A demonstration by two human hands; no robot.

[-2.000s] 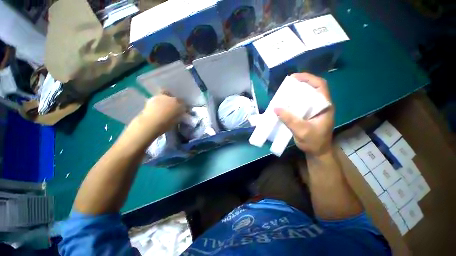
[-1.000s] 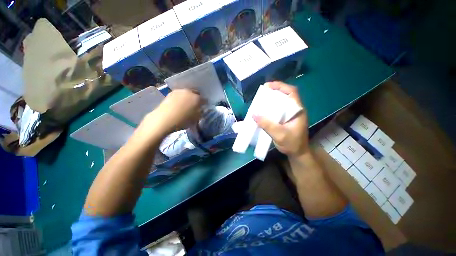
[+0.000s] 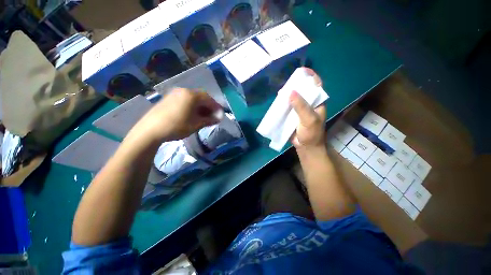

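My right hand (image 3: 309, 115) holds several white inserts (image 3: 282, 115) in a bundle beside the open boxes. My left hand (image 3: 188, 113) is above the right-hand open box, blurred, fingers curled with a small white tip showing between them; most of that piece is hidden. Three open retail boxes stand in a row near the bench's front edge, their grey-white lid flaps (image 3: 121, 116) raised. White bagged products (image 3: 173, 157) show in the middle and right boxes. The left box's inside is hidden by my left forearm.
Closed boxes (image 3: 161, 60) stand in a row at the rear of the green bench (image 3: 350, 64), with two more (image 3: 245, 62) in front. Brown paper (image 3: 40, 80) lies rear left, a blue crate (image 3: 13, 220) at left. A carton (image 3: 444, 145) of white-topped boxes is at right.
The view has shifted, so the bench things sit further left. My left hand has moved from the middle open box to the right-hand one and lifted. My right hand still holds the inserts, now closer together.
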